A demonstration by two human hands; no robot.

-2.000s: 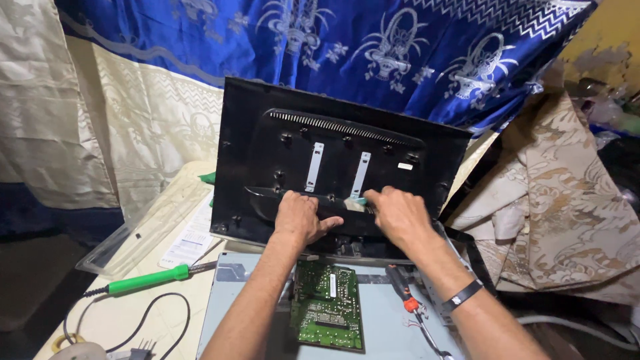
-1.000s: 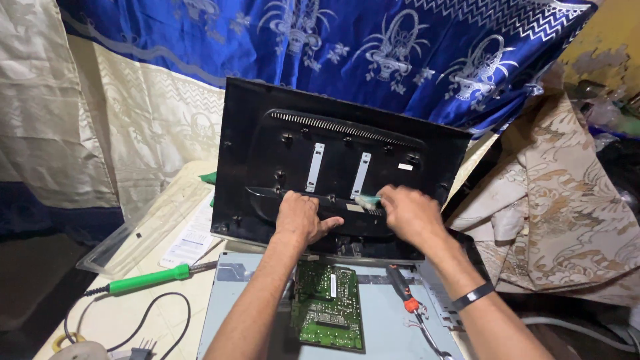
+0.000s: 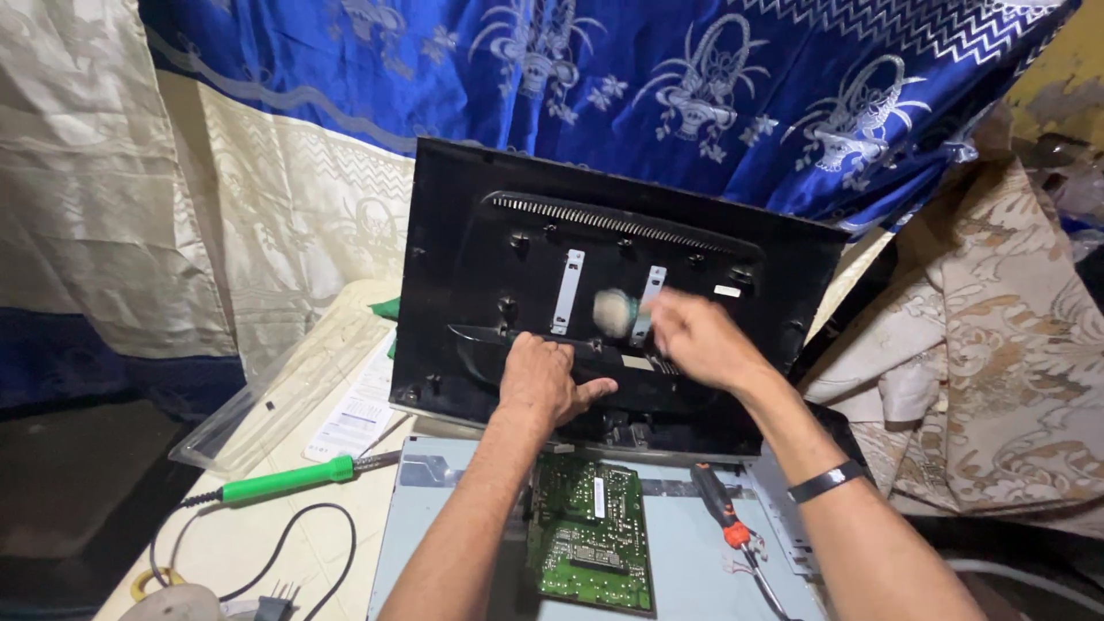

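A black plastic monitor back cover [image 3: 535,224] stands tilted up, its inner side toward me, with two metal strips [image 3: 567,291] on it. My left hand [image 3: 543,379] rests with bent fingers on the raised ledge low on the cover, thumb out to the right. My right hand [image 3: 694,336] is closed on the handle of a blurred brush [image 3: 615,312], pale-bristled with a teal part, over the middle of the cover. Below lies a green circuit board [image 3: 595,543] on a light grey metal panel [image 3: 681,552]. A screwdriver [image 3: 724,509] with black and red handle lies right of the board.
A green-handled soldering iron [image 3: 289,479] lies at the left, with a black cable and a plug [image 3: 274,604] near it. Behind it are a printed paper sheet [image 3: 354,414] and a clear plastic piece [image 3: 233,414]. Blue and cream curtains hang behind; patterned cloth [image 3: 992,371] is at the right.
My right hand with the brush has moved up from the lower ledge to the area between the metal strips. My left hand stays on the ledge.
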